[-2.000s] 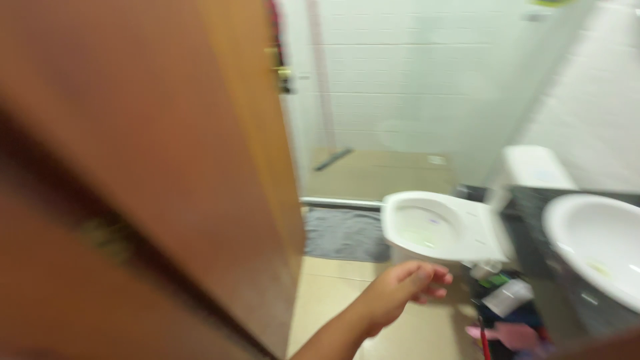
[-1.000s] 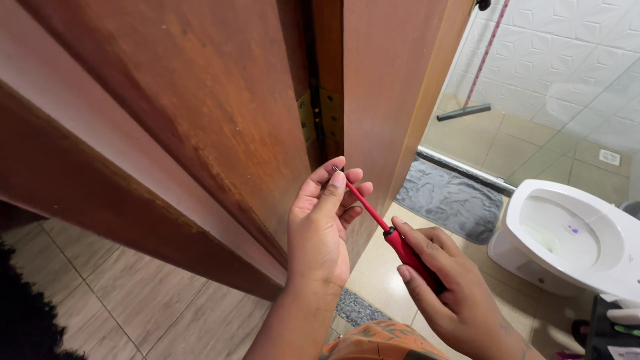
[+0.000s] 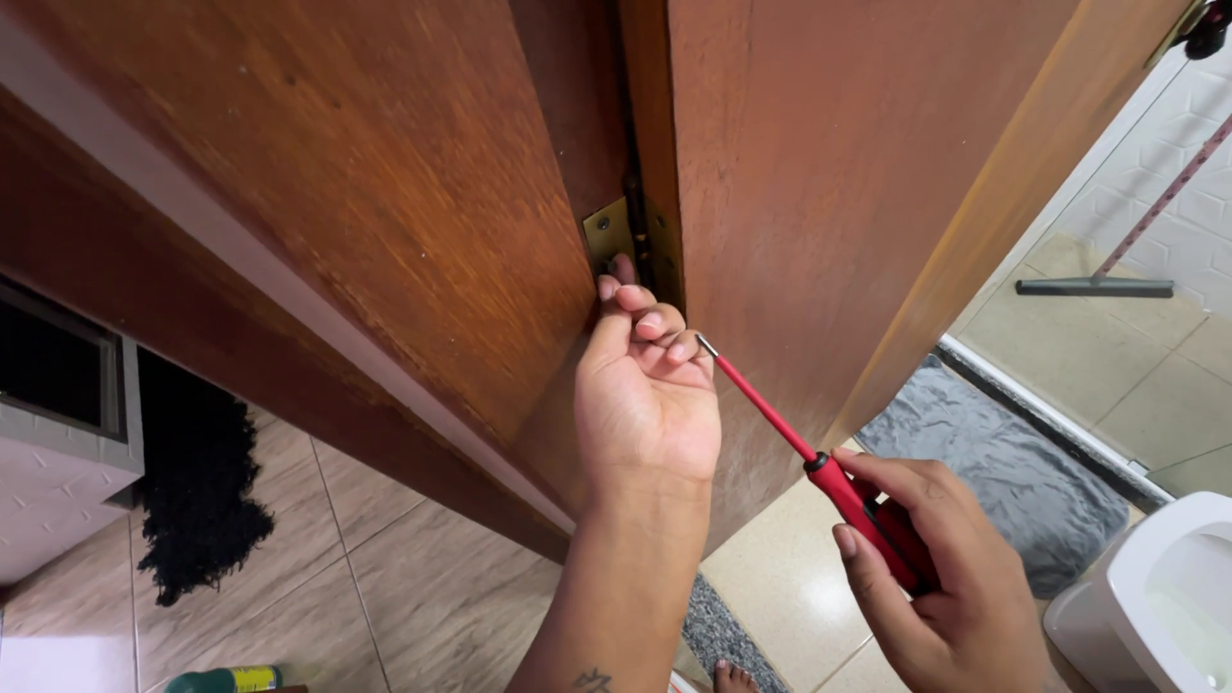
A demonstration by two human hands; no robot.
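Observation:
A brass door hinge joins the brown wooden frame to the wooden door. My left hand is raised palm toward me, its fingertips at the lower part of the hinge leaf; a small screw seems to be at the fingertips, partly hidden. One screw head shows higher on the leaf. My right hand is closed around the handle of a red insulated screwdriver. The screwdriver's bare metal tip points up and left, close beside the fingers of my left hand.
On the right are a grey bath mat, a white toilet, a floor squeegee behind glass and a door handle. At the left lie a black shaggy rug and a green bottle. A bare foot shows at the bottom.
My left hand has moved up to the hinge from beside the screwdriver tip, where it held a small screw one second ago. Two seconds ago no screwdriver was in view.

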